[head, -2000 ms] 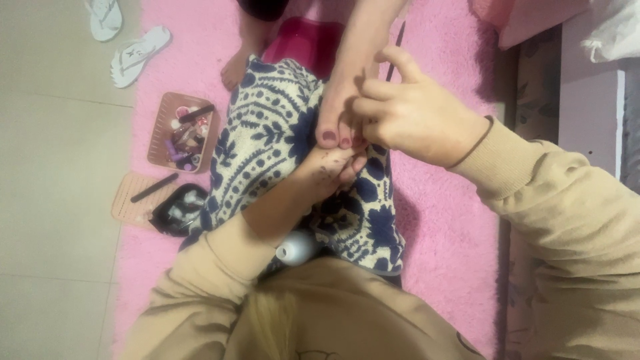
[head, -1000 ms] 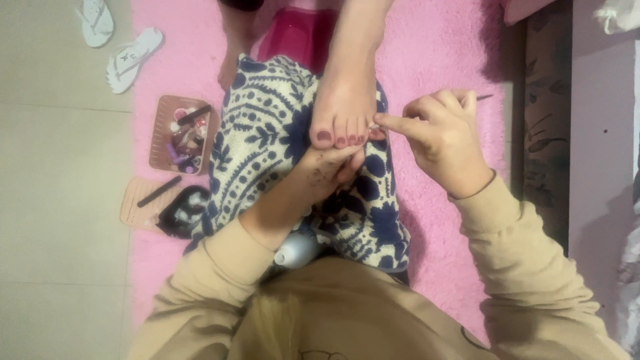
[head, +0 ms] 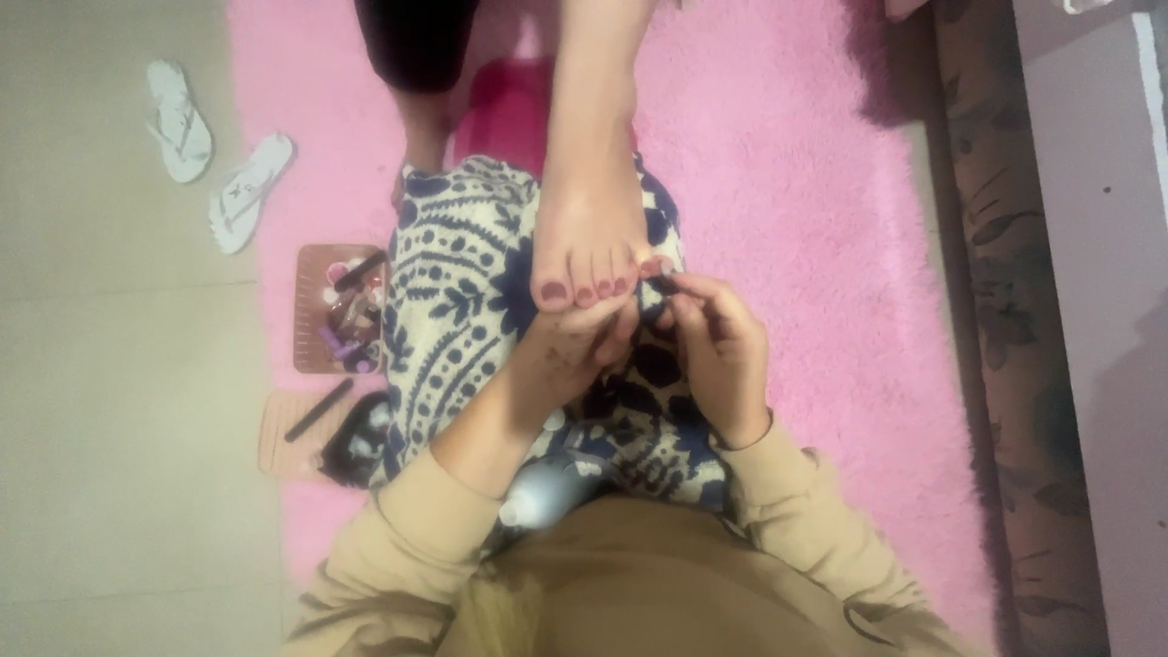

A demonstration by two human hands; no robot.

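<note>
Another person's bare foot [head: 591,219], with dark reddish polish on its toenails, rests toes toward me over the blue-and-white patterned cloth [head: 447,301] on my lap. My left hand [head: 579,347] holds the foot from below at the toes. On the right, my right hand [head: 716,342] pinches a small dark tool [head: 661,284] at the little toe; its exact kind is too blurred to tell. A pale blue bottle [head: 552,493] with a white top lies on the cloth against my body.
Left of the cloth, a brown plastic basket [head: 306,315] holds small bottles and a dark file. Below it are a peach tray [head: 278,438] with a dark stick and a black bag [head: 351,447]. White flip-flops [head: 239,196] lie on the left. A magenta tub [head: 493,119] stands behind on the pink rug [head: 812,210].
My right hand has turned and closed in on the little toe, its fingers now pinched around the dark tool. My left hand stays under the toes.
</note>
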